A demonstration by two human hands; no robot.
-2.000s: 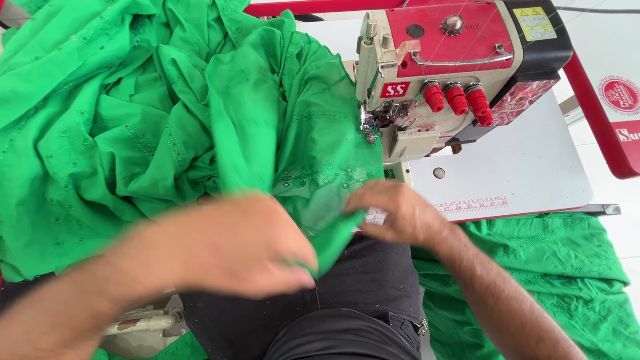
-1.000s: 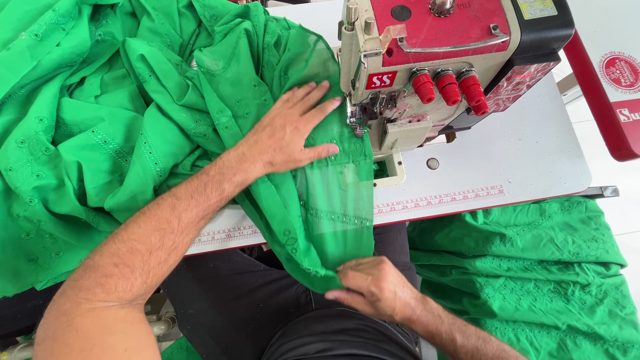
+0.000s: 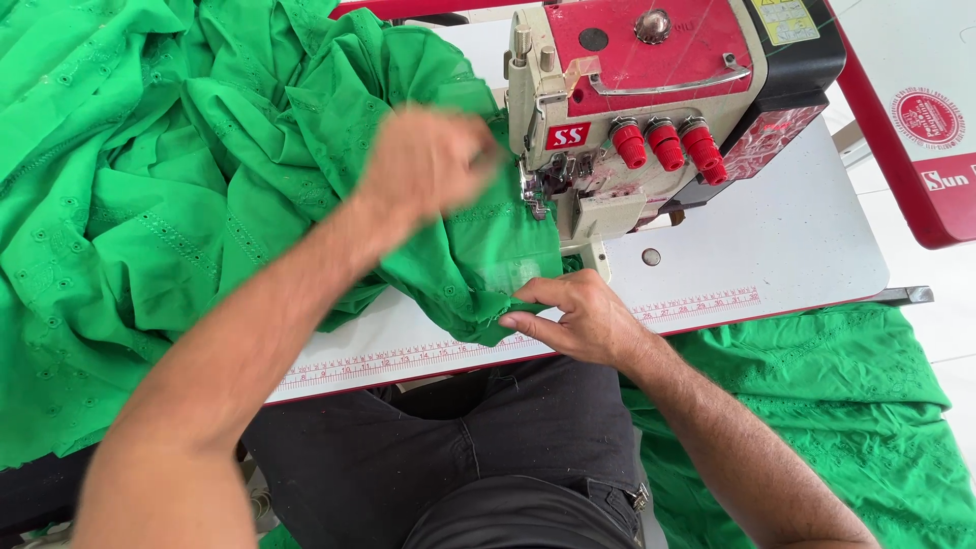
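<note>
Green eyelet-embroidered fabric (image 3: 252, 175) lies in folds over the left of the table, its right edge under the presser foot (image 3: 536, 206) of a red and cream overlock sewing machine (image 3: 656, 99). Near the table's front edge, my right hand (image 3: 583, 313) pinches a corner of this fabric between thumb and fingers. My left hand (image 3: 435, 164) is over the fabric just left of the needle area; it is blurred, so whether its fingers grip the cloth does not show.
A printed ruler (image 3: 419, 357) runs along the front edge of the white table (image 3: 770, 236). More green fabric (image 3: 808, 396) hangs below the table at the right. A red-framed panel (image 3: 915, 152) stands at the far right. Black trousers (image 3: 450, 450) show below the table edge.
The fabric corner in my right hand has moved up from below the table edge towards the machine. My left hand, flat on the fabric a second ago, has moved up and its fingers have drawn in.
</note>
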